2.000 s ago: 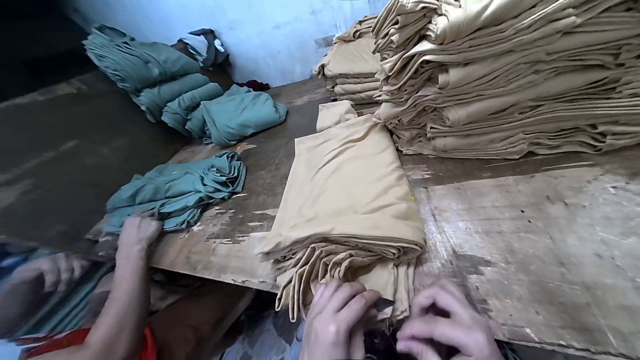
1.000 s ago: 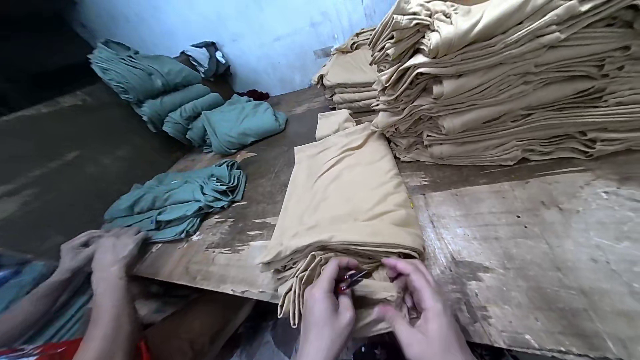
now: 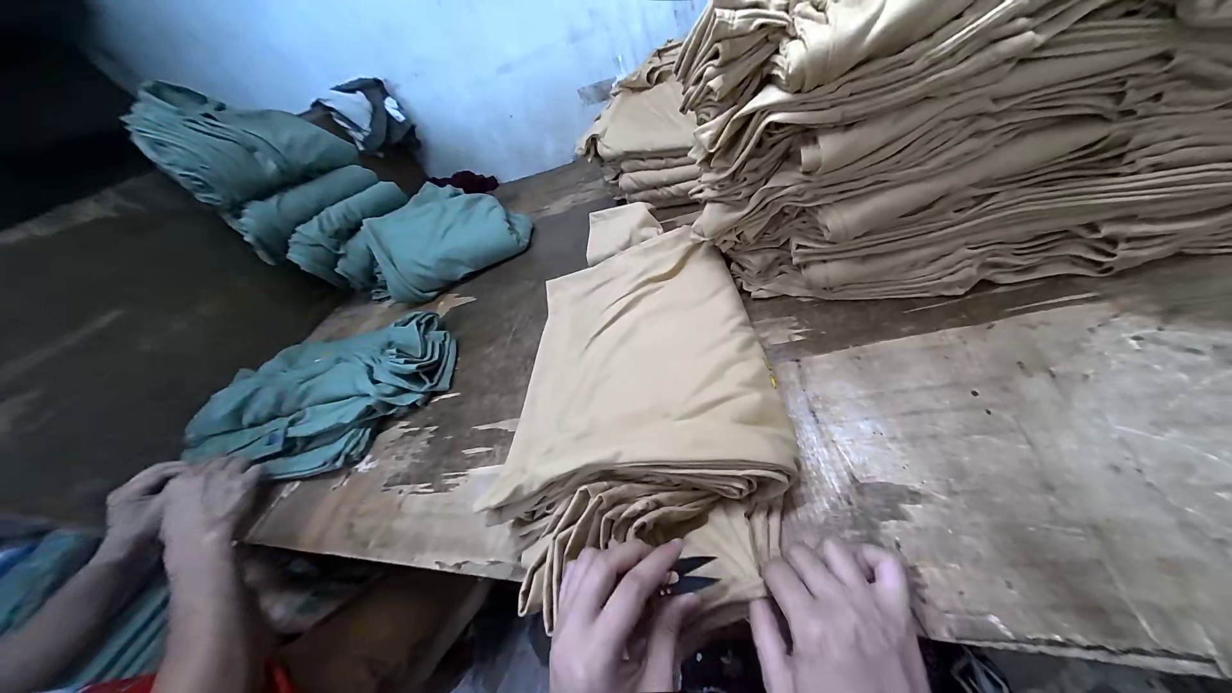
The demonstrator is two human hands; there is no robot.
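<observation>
A folded stack of tan fabric pieces [image 3: 664, 375] lies on the worn wooden table, its lower layers hanging at the front edge. My left hand [image 3: 616, 606] is closed around small scissors or thread snips [image 3: 693, 574]; their two dark blades stand apart and point right over the tan cloth, while the handle is hidden in the fingers. My right hand [image 3: 837, 606] pinches the hanging tan fabric [image 3: 736, 558] at its right side, thumb and fingers on the cloth.
Tall piles of folded tan fabric [image 3: 962, 164] stand at the back right. Green fabric bundles [image 3: 443, 241] lie at the back left. A co-worker's hands [image 3: 207, 491] touch a green fabric stack [image 3: 318, 385] at the left. The wooden table's front edge [image 3: 385, 556] runs below.
My right hand has moved right and down along the tan cloth. The blades in my left hand now show apart. The co-worker's hands came together beside the green stack after the earliest frame.
</observation>
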